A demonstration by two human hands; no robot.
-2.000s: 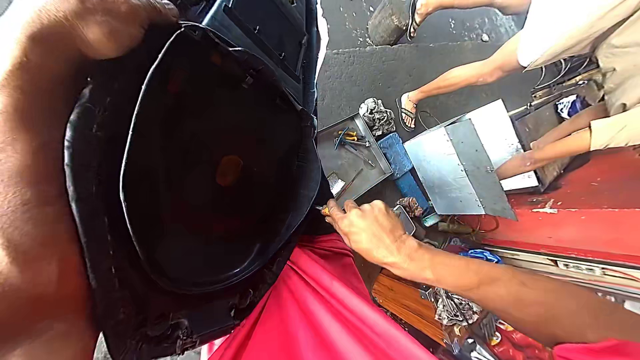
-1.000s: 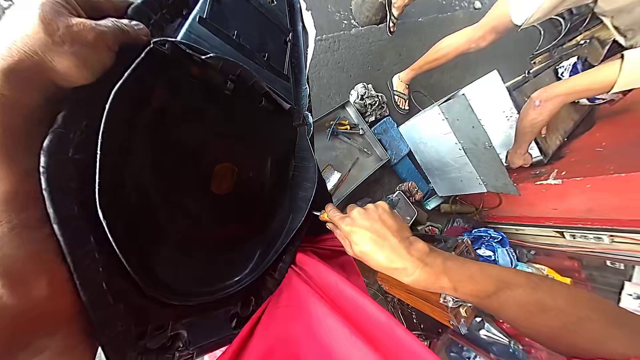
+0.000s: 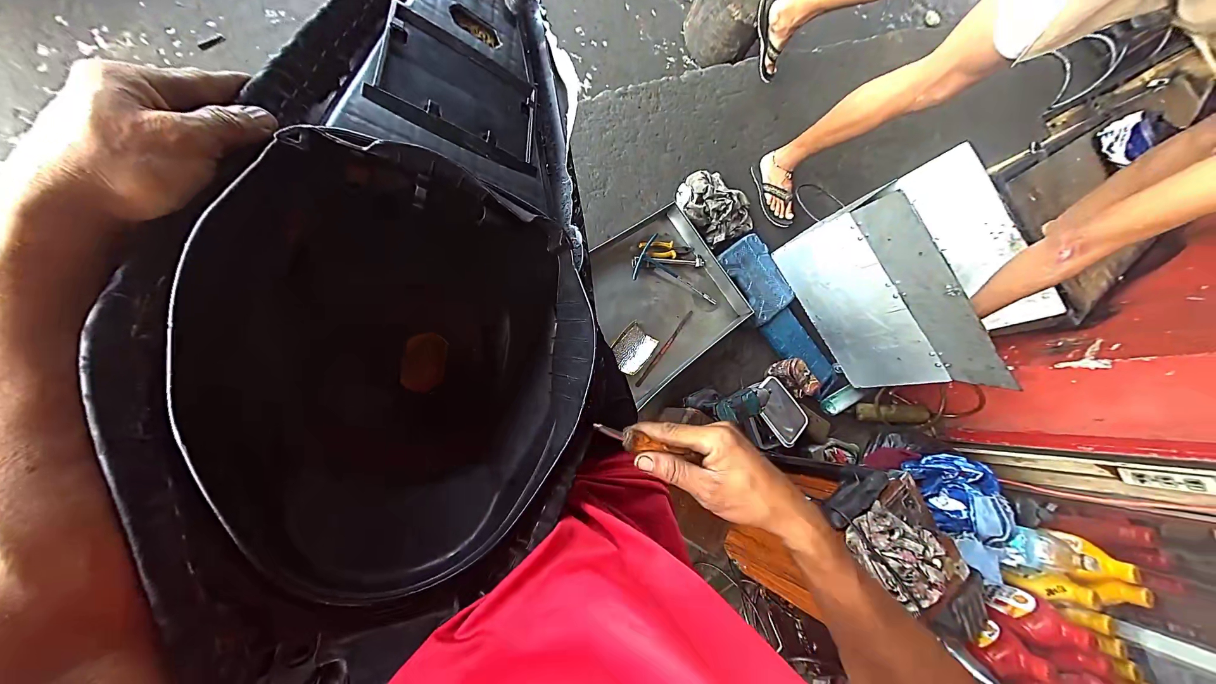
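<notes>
A black motorcycle seat [image 3: 380, 399], underside up with black covering around its edge, fills the left of the view. My left hand [image 3: 157, 142] grips the covering at the seat's upper left edge, thumb on top. In my right hand [image 3: 717, 465] is an awl or small screwdriver with an orange-brown handle [image 3: 649, 444]. Its thin metal tip points left at the seat's right edge; whether it touches cannot be told. Red cloth [image 3: 589, 579] lies below the seat, under my right hand.
A metal tray [image 3: 698, 328] holds pliers [image 3: 665, 250] and other tools. Beside it are blue boxes [image 3: 760, 275], a metal sheet box [image 3: 883, 285] and a crumpled rag [image 3: 712, 204]. Another person's sandalled foot [image 3: 776, 190] stands beyond. Bottles [image 3: 1064, 579] lie at lower right.
The other person's arm has shifted over the metal box. My right hand still holds the tool near the seat's edge, and my left hand stays on the seat.
</notes>
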